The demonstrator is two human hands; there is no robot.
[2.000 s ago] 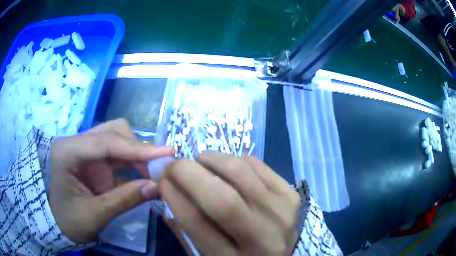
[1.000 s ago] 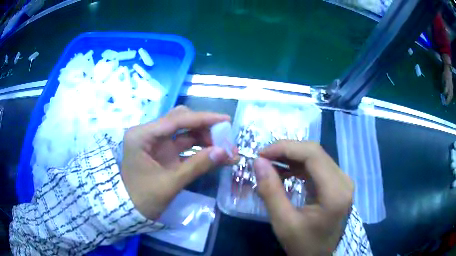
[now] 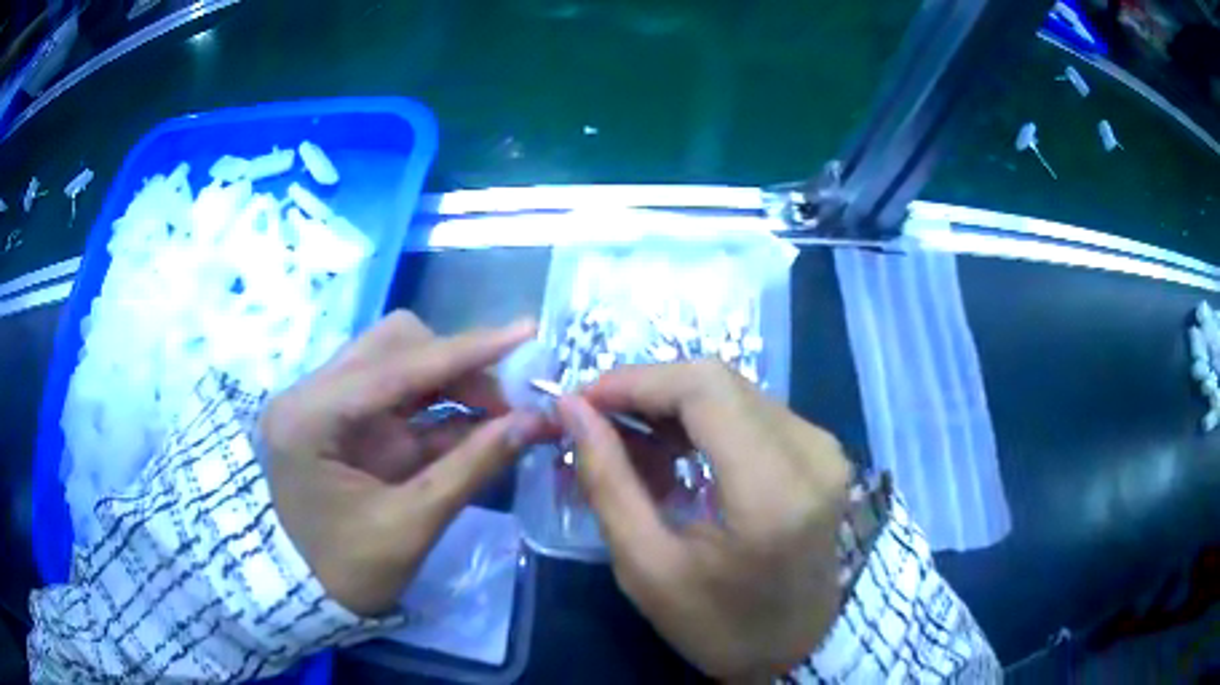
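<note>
My left hand holds a white plastic head between thumb and fingertips. My right hand pinches a thin stem insert between thumb and index finger; its near tip is at the head, and whether it sits in the hole cannot be told. The hands are close together over the clear insert box, full of stems, and hide part of it. The blue parts tray, heaped with white heads, lies at the left, partly behind my left sleeve.
A small clear tray with a white sheet lies below my left hand. A ribbed translucent strip lies right of the box. Behind are a metal rail, an upright post and the green belt with scattered units. White parts lie far right.
The right hand has moved in against the left, bringing the stem to the head. The whole view has shifted, so the trays sit further left in the picture.
</note>
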